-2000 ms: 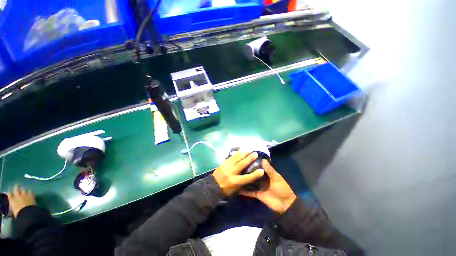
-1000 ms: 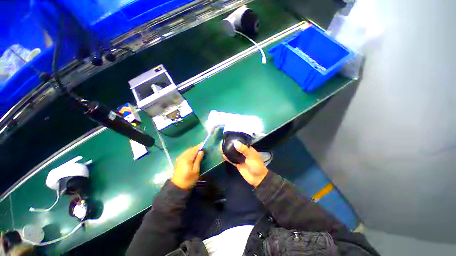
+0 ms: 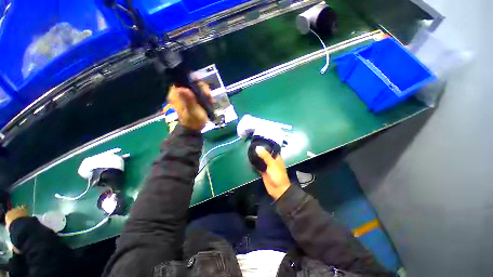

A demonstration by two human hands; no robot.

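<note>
My left hand (image 3: 189, 105) is raised over the back of the bench, wrapped around the black electric screwdriver (image 3: 201, 97). The screwdriver's tip points down in front of the grey-white screw feeder (image 3: 222, 103), which is partly hidden by the hand and tool. My right hand (image 3: 273, 170) holds the black front housing (image 3: 262, 152) of a camera at the bench's front edge. The camera's white body and bracket (image 3: 265, 127) rest on the green bench top. Its white cable (image 3: 219, 147) trails left.
A blue bin (image 3: 386, 73) stands at the right end. Another camera (image 3: 318, 19) lies at the back. On the left are a white camera (image 3: 101, 164), an open black housing (image 3: 110, 203) and a white disc (image 3: 53, 221). Another person's hand (image 3: 16, 214) is at far left.
My left hand has left the cable and gone up and back to grip the screwdriver. My right hand still holds the black housing. The view has shifted.
</note>
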